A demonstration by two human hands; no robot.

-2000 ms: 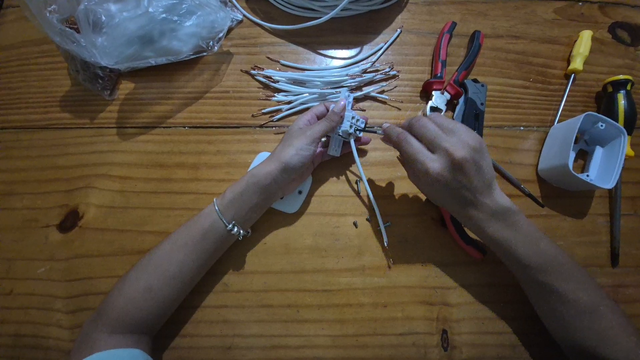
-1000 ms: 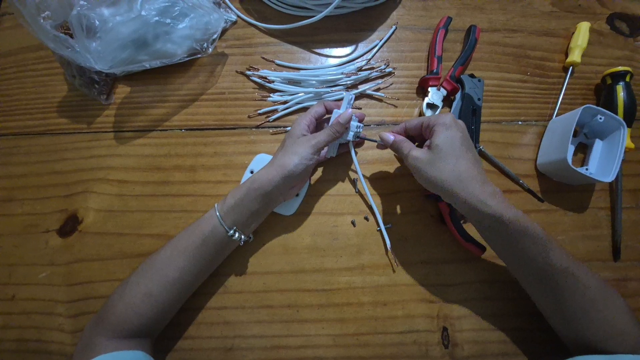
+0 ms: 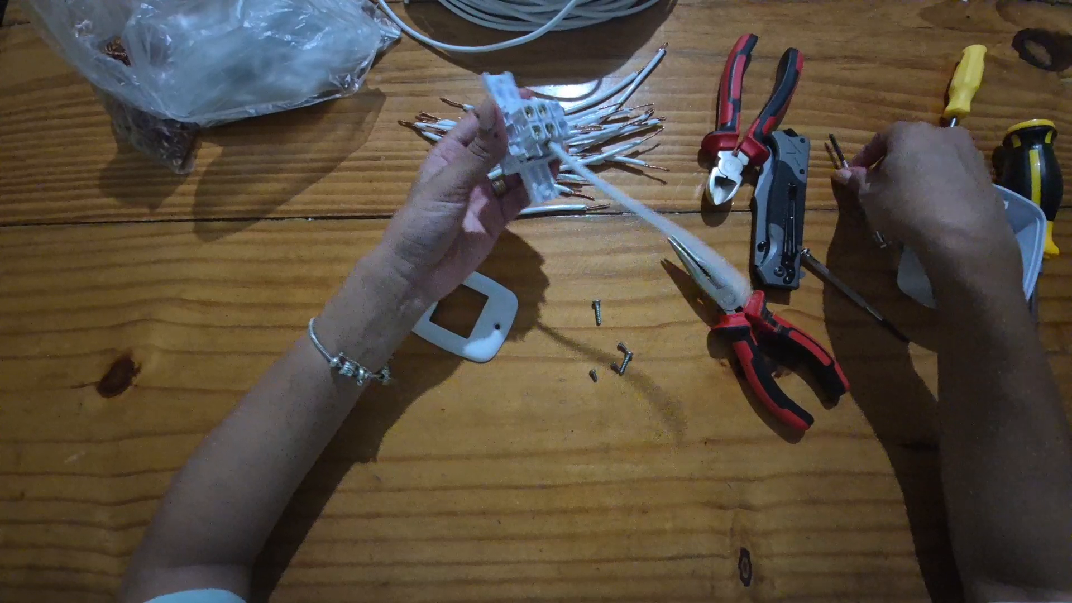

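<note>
My left hand [image 3: 469, 184] holds up a white plastic electrical socket module [image 3: 532, 130] with brass-coloured screw terminals. One white insulated wire [image 3: 620, 197] runs from its terminals down to the right, above long-nose pliers [image 3: 716, 280] with red and black handles. Over at the right, my right hand [image 3: 938, 184] has a thin dark metal shaft, seemingly a small screwdriver [image 3: 837, 152], at its fingertips, beside a white plastic box [image 3: 1026, 230] that it partly covers. Behind the module lie several cut white wires [image 3: 624, 130] with bared copper ends. A white cover plate [image 3: 490, 335] lies below my left hand.
Several small screws [image 3: 624, 360] lie mid-table. Diagonal cutters [image 3: 729, 172], a folded grey knife [image 3: 780, 209] and a thin metal rod [image 3: 854, 293] are right of centre. Yellow [image 3: 966, 79] and black-yellow [image 3: 1030, 163] screwdrivers lie far right. A plastic bag [image 3: 243, 59] and coiled cable [image 3: 544, 12] sit at the back.
My right hand has moved from the module to the right, beside the white box. The wire's free end has swung to the right. More of the long-nose pliers now shows.
</note>
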